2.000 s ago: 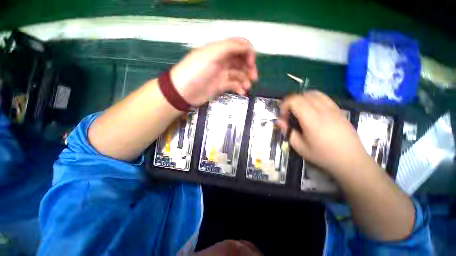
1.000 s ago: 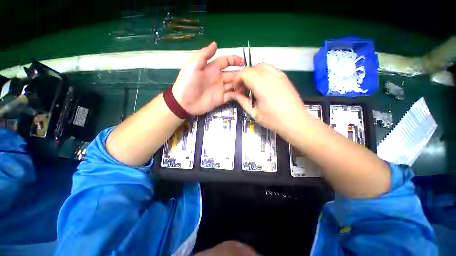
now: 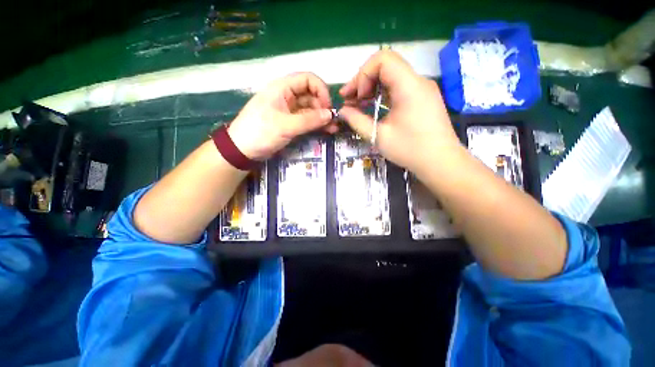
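Note:
My left hand [image 3: 287, 115] and my right hand [image 3: 402, 111] meet above the far edge of the black phone tray [image 3: 309, 248]. A tiny dark part [image 3: 333, 114] is pinched between the left thumb and fingers, with the right fingertips at it. Tweezers [image 3: 376, 118] lie in my right hand, roughly upright in view. Several silver-rimmed phone frames lie side by side in the tray, such as one [image 3: 302, 197] below my left hand and one [image 3: 363, 197] below the right. My right forearm hides part of the frames right of the middle.
A blue bin [image 3: 528, 75] with white pieces stands beyond the tray. A white ridged blister tray [image 3: 589, 172] and small silvery pieces [image 3: 549, 142] lie to the right. Black fixtures [image 3: 97, 175] stand at the left. Orange-handled tools [image 3: 230, 29] lie at the far left.
My left hand has gone from open palm to a fingertip pinch. My right hand has moved right and up, and the tweezers now lie back in it. The view has shifted slightly.

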